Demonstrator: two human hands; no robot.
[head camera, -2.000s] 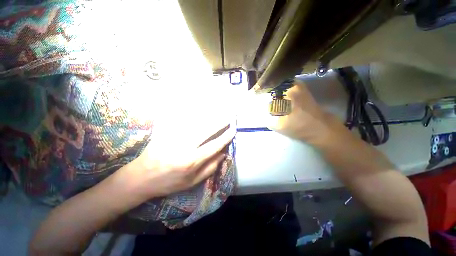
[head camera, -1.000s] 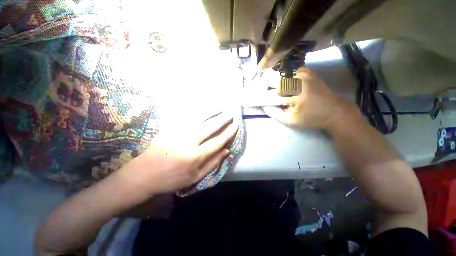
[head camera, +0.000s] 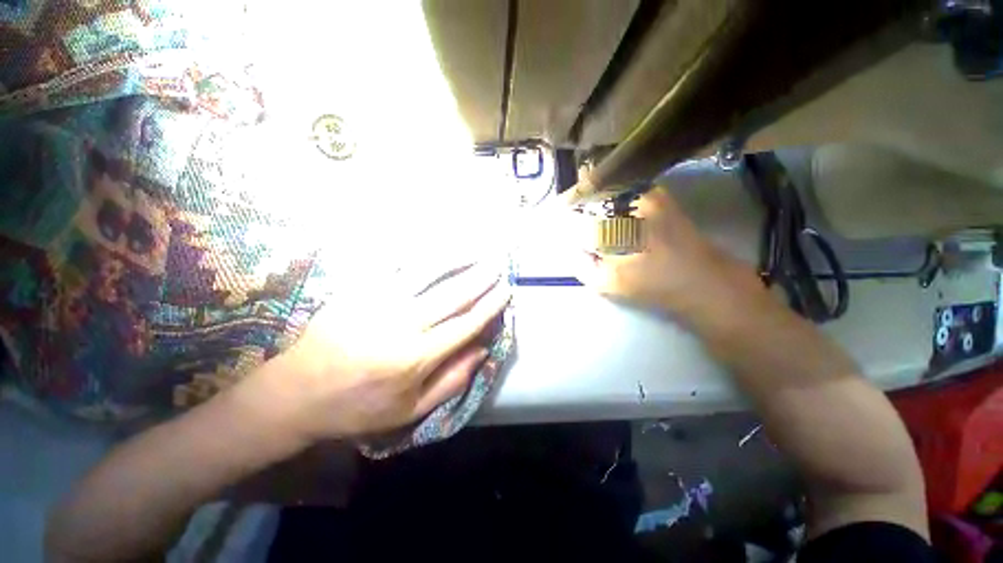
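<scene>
The patterned woven fabric (head camera: 143, 231) spreads over the left of the machine bed, washed out white under the lamp near the needle. My left hand (head camera: 385, 346) lies flat on its right part, fingers slightly apart and pointing to the fabric's right edge. My right hand (head camera: 643, 253) is behind and beside the knurled brass knob (head camera: 620, 233), right of the needle area. Its fingertips are lost in glare and partly hidden by the knob, so I cannot tell if it holds anything. The needle itself is not clear.
The cream machine head (head camera: 880, 99) crosses the top. Black-handled scissors (head camera: 808, 258) lie on the bed (head camera: 572, 368) right of my right hand. A dark panel with pale dots (head camera: 965, 328) is at far right. A red plastic object (head camera: 962, 434) stands below it. Scraps (head camera: 682, 504) lie on the floor.
The whole view has shifted with the head. Against one second ago, the right hand's fingers are more hidden by glare and the knob. The left hand stays on the fabric, near its right edge.
</scene>
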